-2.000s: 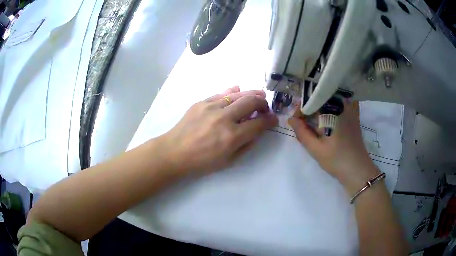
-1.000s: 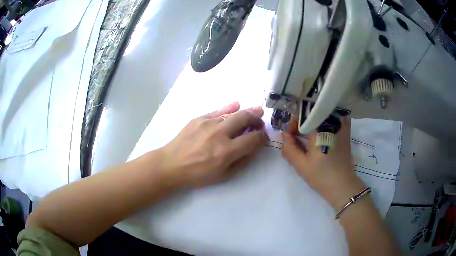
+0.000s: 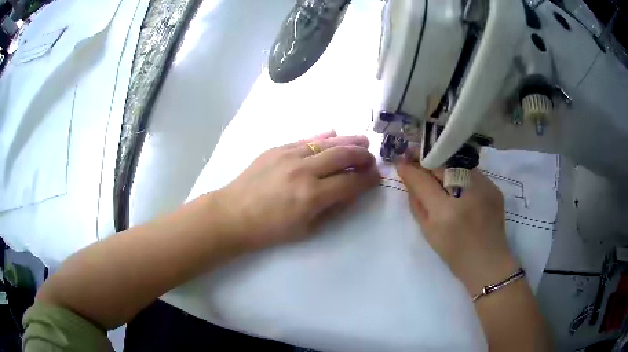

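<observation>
A large white garment panel (image 3: pixel 330 282) lies on the machine bed and runs under the sewing machine head (image 3: pixel 427 62). Dark double stitch lines (image 3: pixel 527 221) cross it on the right. My left hand (image 3: pixel 296 179) lies on the panel just left of the presser foot (image 3: pixel 391 148), fingers bent. My right hand (image 3: pixel 458 213) is on the panel just right of the foot, its fingertips close to it and partly hidden by the machine head. Whether the fingers pinch the cloth cannot be told. The needle tip cannot be made out.
A grey plastic-wrapped lamp (image 3: pixel 306 41) hangs left of the head. Stacked white cut panels (image 3: pixel 41 137) lie at far left beside a plastic-wrapped edge (image 3: pixel 155 82). Thread snips (image 3: pixel 593 295) and a red-handled tool (image 3: pixel 615 302) lie at the right edge. A green object (image 3: pixel 21 269) is at lower left.
Compared with two seconds ago, my right hand's fingers have shifted slightly and its wrist sits lower. My left hand stays beside the foot. The camera view has moved a little.
</observation>
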